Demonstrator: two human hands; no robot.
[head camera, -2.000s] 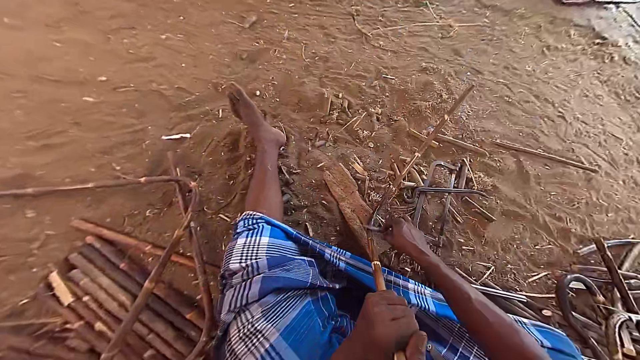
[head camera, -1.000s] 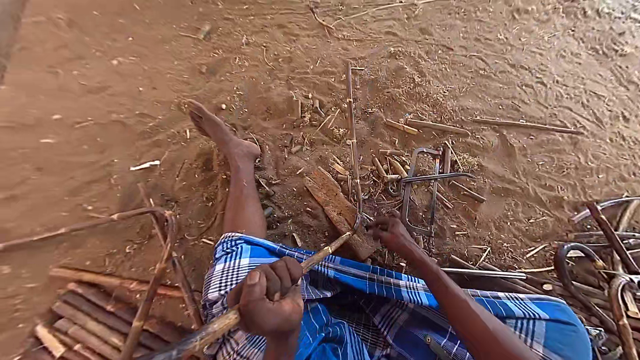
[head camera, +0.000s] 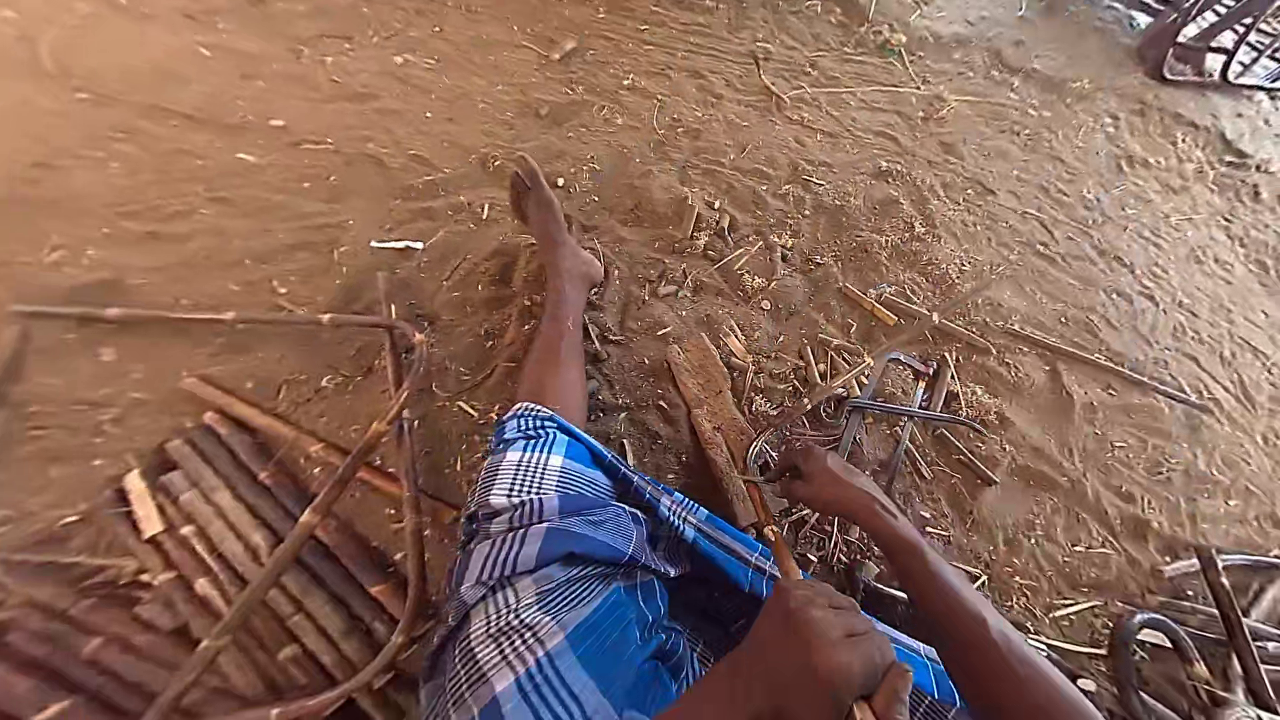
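Observation:
My left hand (head camera: 820, 640), low in the view, is closed around a cane pole (head camera: 780, 545) that slants up to the left. At the upper end of that pole, my right hand (head camera: 825, 485) has its fingertips pinched on a thin strip (head camera: 757, 479), partly hidden by the fingers. A thinner, blurred cane length (head camera: 860, 372) curves from this spot toward the upper right. Beneath the pole's end, a worn wooden board (head camera: 708, 405) lies on the soil beside the blue checked cloth (head camera: 570, 530) over the lap.
Cut cane lengths (head camera: 280, 560) are piled at lower left, with a bent cane frame (head camera: 415, 480) over them. Right of the board lies a metal frame (head camera: 885, 400) among chips. Bent rods (head camera: 1165, 640) lie at lower right. A bare foot (head camera: 550, 225) rests ahead.
My left hand has moved right, and the pole it holds now slants the other way. The thinner cane length has swung from nearly upright to a slant toward the upper right.

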